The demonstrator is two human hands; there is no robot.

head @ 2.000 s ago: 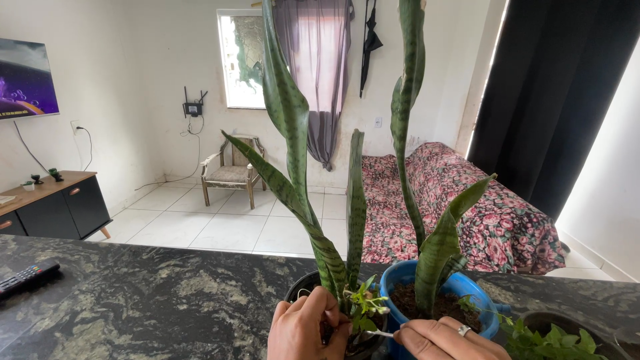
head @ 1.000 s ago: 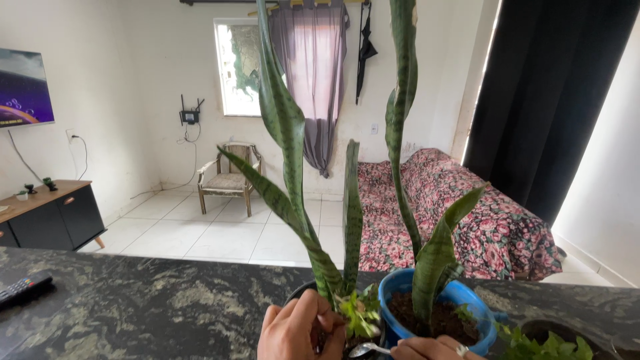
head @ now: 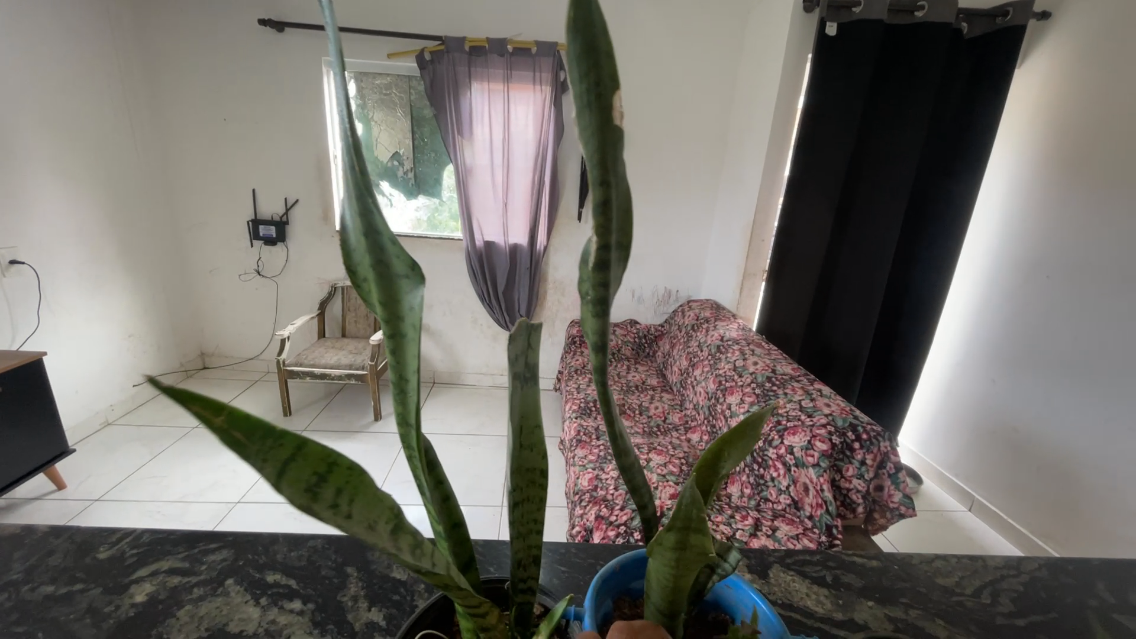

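Only a small part of one hand, probably my right hand, shows at the bottom edge, in front of the blue pot; what it holds is cut off. My left hand is out of the picture. A snake plant with tall banded leaves stands in a black pot to the left. Another snake plant rises from soil in the blue pot beside it. The lower parts of both pots are hidden below the frame.
The pots stand on a dark veined stone counter. Beyond its far edge are a tiled floor, a wooden armchair, a sofa under a floral cover, a black curtain and a black cabinet.
The view has tilted up and come closer. My left hand, earlier at the black pot's plant, has left the view. The spoon-like tool seen earlier by my right hand no longer shows.
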